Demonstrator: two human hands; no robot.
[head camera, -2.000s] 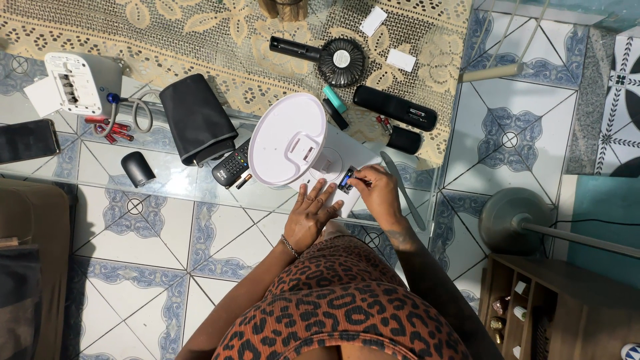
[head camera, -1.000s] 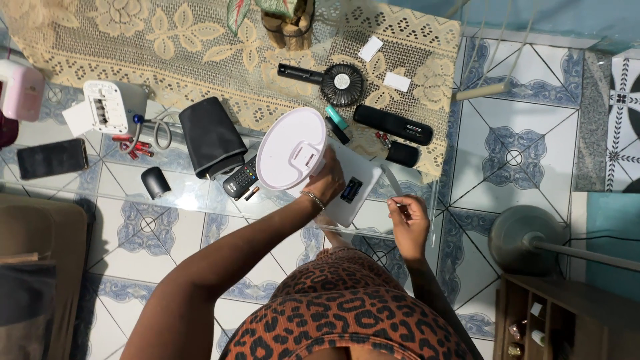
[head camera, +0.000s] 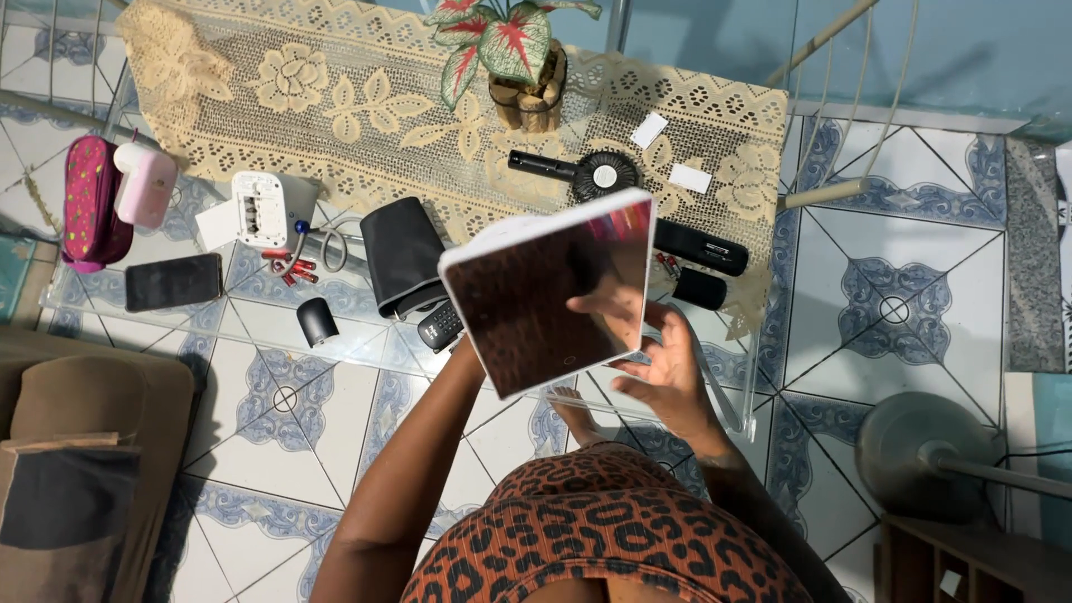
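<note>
A square white-framed mirror (head camera: 553, 293) is tilted in the air above the glass table's front edge, its reflective face towards me. A small ring mark shows near its lower edge. My left forearm (head camera: 444, 402) runs up behind it; the left hand is hidden, and the mirror is held from that side. My right hand (head camera: 670, 368) is at the mirror's lower right edge, fingers spread and thumb apart, with no grip visible. A grey curved strip (head camera: 722, 389) lies beside the right hand. The battery compartment on the back is out of sight.
On the glass table (head camera: 360, 356) are a black handheld fan (head camera: 607, 172), a black case (head camera: 702, 245), a black pouch (head camera: 402, 251), a remote control (head camera: 440, 327), red batteries (head camera: 291, 266), a white device (head camera: 261, 209) and a phone (head camera: 173, 282). A potted plant (head camera: 528, 92) stands on the lace cloth.
The mirror has been lifted and turned over: its white back with the battery compartment faced up before, and the reflective face shows now. My right hand has come to its edge.
</note>
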